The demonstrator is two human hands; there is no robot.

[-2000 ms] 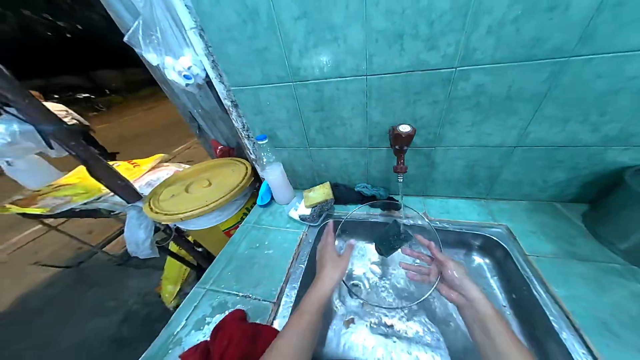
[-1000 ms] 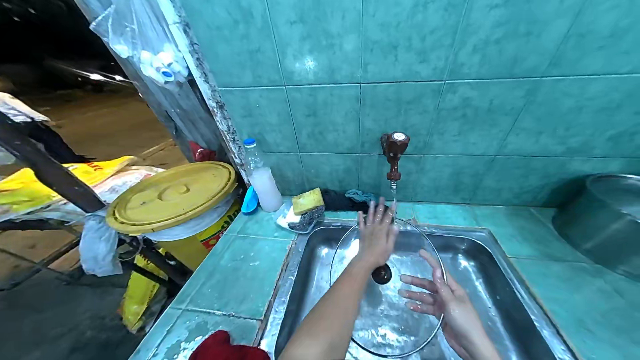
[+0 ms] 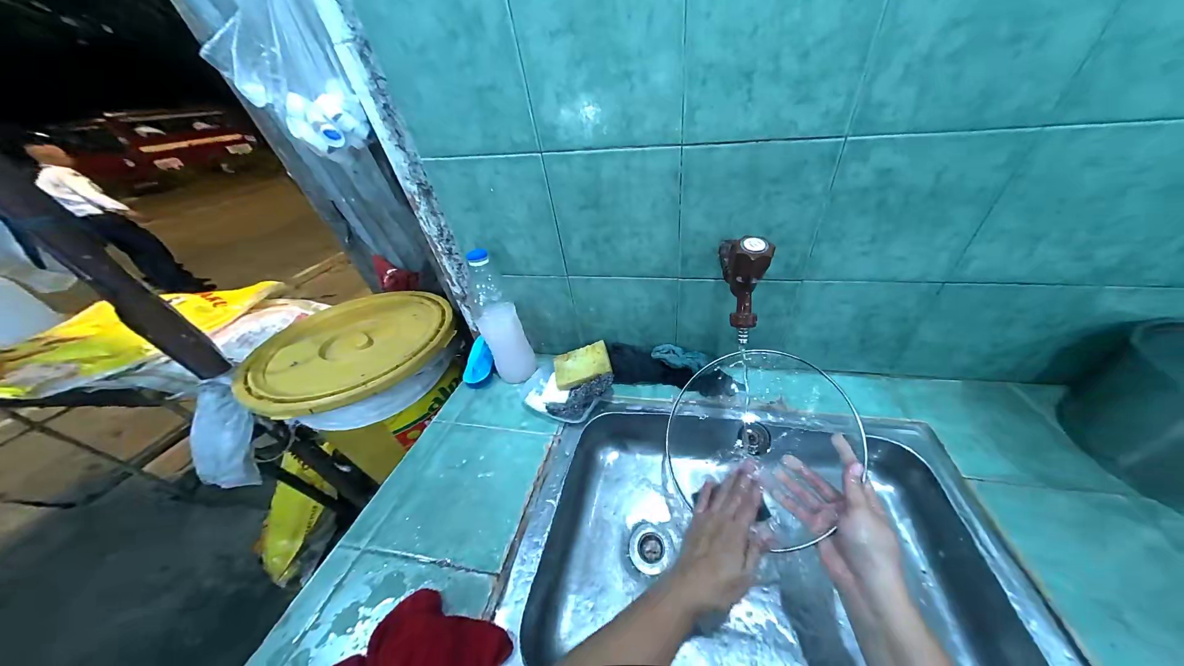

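Observation:
A round glass pot lid with a metal rim is tilted upright over the steel sink, under the brown tap, and water runs onto it. My right hand holds the lid at its lower right rim, with the fingers spread behind the glass. My left hand lies flat against the lid's lower left part, fingers together. A dark piece, perhaps the lid's knob, shows partly between the hands. The sink drain is visible left of my left hand.
Left of the tap are a yellow sponge, a steel scourer, a plastic bottle and a dark cloth. A lidded yellow bucket stands left, a red cloth at the front, a dark tub right. A person walks outside.
My left hand has moved down from the upper part of the lid to its lower left. The dark scrubbing pad seen at the lid two seconds ago is no longer plainly visible.

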